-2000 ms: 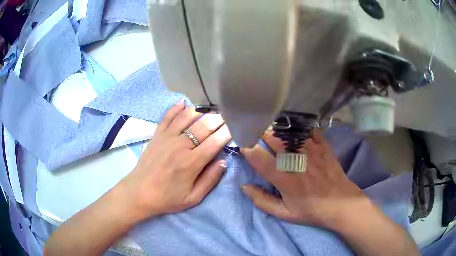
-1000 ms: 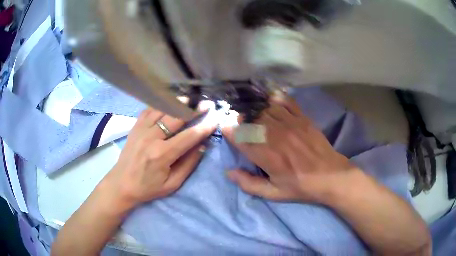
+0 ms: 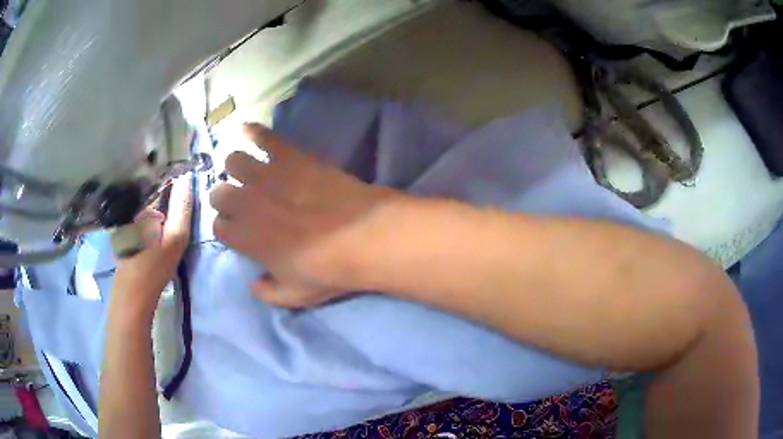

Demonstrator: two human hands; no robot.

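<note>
A light blue garment panel (image 3: 361, 343) lies under the needle area and drapes over the front table edge. My right hand (image 3: 288, 214) rests on it just right of the brightly lit needle area, fingers bent and spread, thumb apart, pressing the cloth rather than visibly pinching it. My left hand (image 3: 167, 231) lies on the needle's left side, partly hidden by machine parts; its grip cannot be told. A dark-edged strip (image 3: 182, 343) runs down beside my left forearm. The sewing machine head (image 3: 103, 77) covers the upper left.
Looped-handle scissors (image 3: 635, 137) lie on the white table (image 3: 730, 189) at right, beyond my right forearm. A dark flat object (image 3: 760, 107) is at the far right edge. Loose blue and white pieces (image 3: 64, 309) lie at left. Patterned clothing (image 3: 515, 420) shows below the table edge.
The view has turned and shifted right, so the machine head and hands appear further left and the scissors show fully. Both hands stay at the needle area; my left hand is now more hidden.
</note>
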